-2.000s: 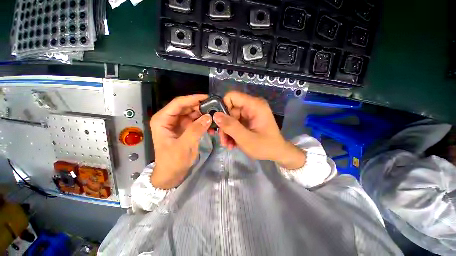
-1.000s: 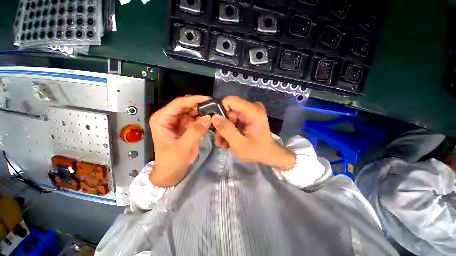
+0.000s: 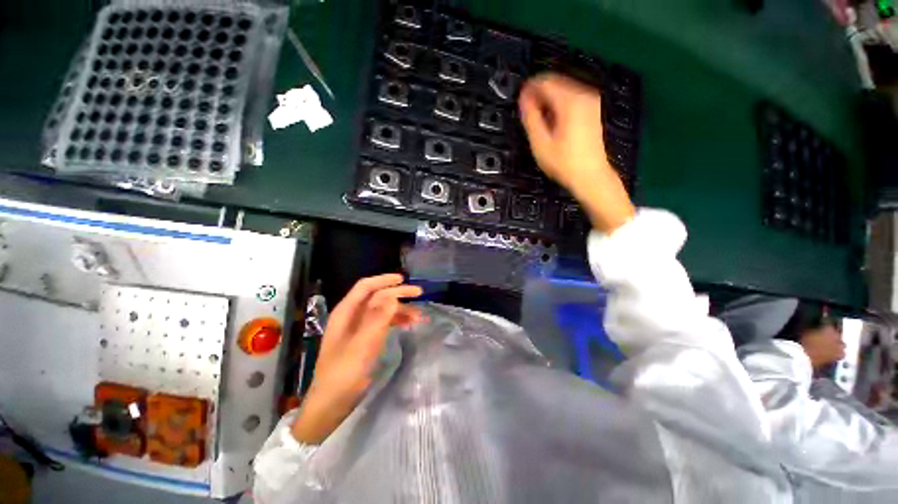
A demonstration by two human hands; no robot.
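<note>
The large black blister tray (image 3: 360, 197) lies on the green bench ahead. Its left columns hold silver-faced square parts (image 3: 438, 149) with dark round centres. My right hand (image 3: 563, 128) is over the tray's upper right part, fingers curled and pointing down, slightly blurred; its fingertips are hidden, so I cannot tell if it holds anything. My left hand (image 3: 362, 330) is near my chest below the bench edge, fingers apart and bent, with nothing visible in it. The clear ring tray (image 3: 482, 258) overhangs the bench edge between my hands, with dark-ringed pockets along its edge.
Stacked ring trays (image 3: 158, 94) and crumpled white tissue (image 3: 300, 108) are at back left. The white machine (image 3: 59, 345) at left has a red-orange knob (image 3: 260, 337) and orange-brown blocks (image 3: 177, 429). Another black tray (image 3: 802, 177), a blue stool (image 3: 581, 330) and another person's hand (image 3: 823, 346) are at right.
My hands have parted. My right hand has moved forward over the tray; my left stays near my chest. The black housing both held is no longer visible between them. The view has shifted forward.
</note>
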